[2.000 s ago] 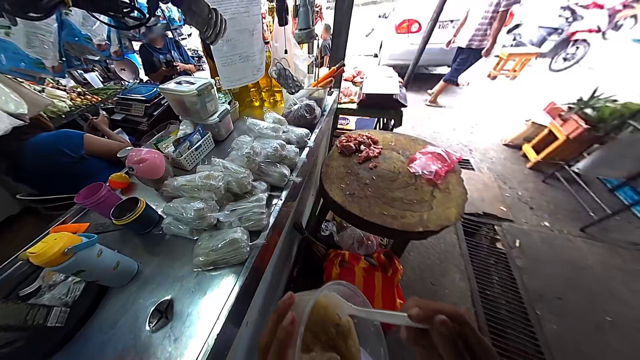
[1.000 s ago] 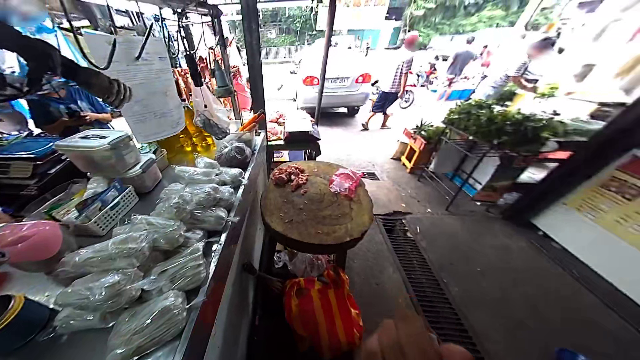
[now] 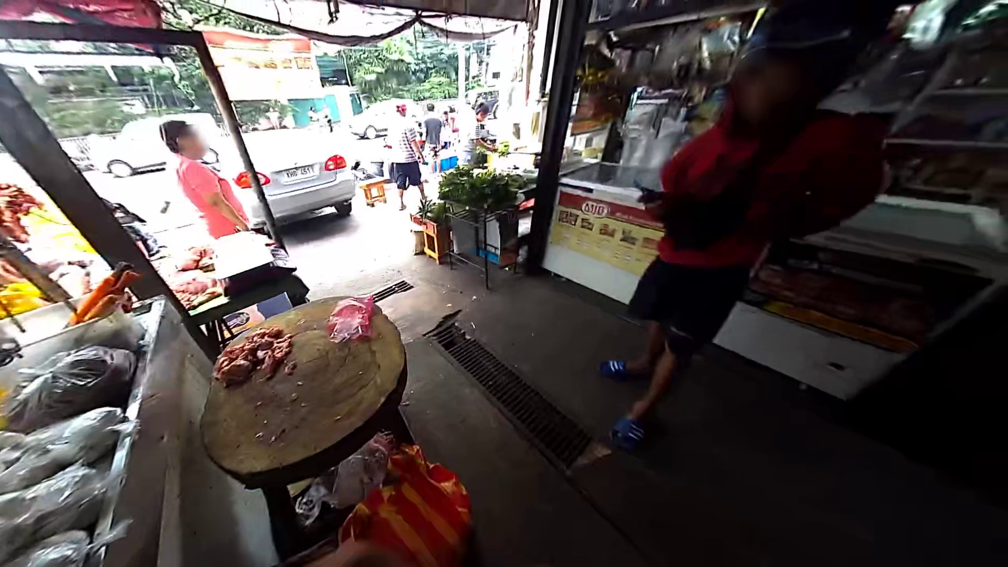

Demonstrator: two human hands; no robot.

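Note:
At the bottom edge shows a blurred sliver of what looks like my right hand (image 3: 358, 554), low in front of a red-and-yellow striped bag (image 3: 417, 504); its fingers and anything it holds are hidden. My left hand is out of view. The round wooden chopping block (image 3: 315, 409) stands ahead and to the left. On it lie a heap of cut raw meat (image 3: 253, 356) at the left and a pink plastic bag (image 3: 351, 319) near the back. The plastic container and white spoon are not visible.
Filled clear plastic bags (image 3: 59, 500) lie on the counter at left. A person in a red top (image 3: 717, 189) stands at right by a chest freezer (image 3: 598, 228). A floor grate (image 3: 512, 394) runs right of the block. Another person (image 3: 209, 181) stands behind the meat table.
The view has swung far to the right. My two hands with the container and spoon, seen two seconds ago, have dropped out of view except for a sliver. The person in red has come into view.

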